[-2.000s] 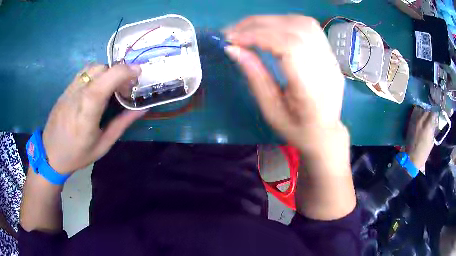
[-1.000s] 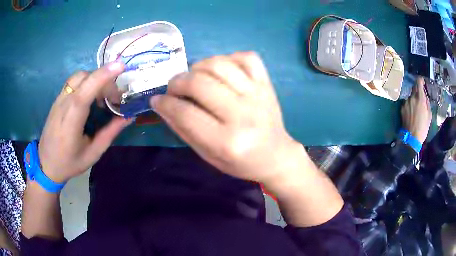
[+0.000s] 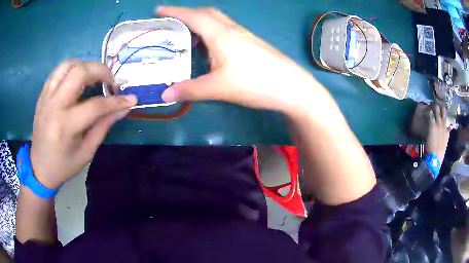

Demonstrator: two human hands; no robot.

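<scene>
A cream-white open housing (image 3: 149, 77) lies on the table in front of me, with a light-blue battery (image 3: 146, 55) and thin wires inside. A dark blue strip (image 3: 149, 94) lies along its near inner side. A brown strap (image 3: 162, 115) loops out on the near side. My left hand (image 3: 77, 115) is at the housing's left, thumb and finger at the strip's left end. My right hand (image 3: 226, 67) spans the right side, its thumb pressing the strip's right end and its fingers beyond the far right corner.
Two more cream housings with wires stand at the right, the nearer one (image 3: 334, 43) with a brown strap. A black item with a white label (image 3: 427, 40) lies further right. Another person's hand (image 3: 437, 131) with a blue wrist band is at the right edge. A red stool (image 3: 285, 180) shows below the table.
My right hand brought the blue strip from the right to the housing, where it now lies over the dark board area. That hand has opened around the housing's right side.
</scene>
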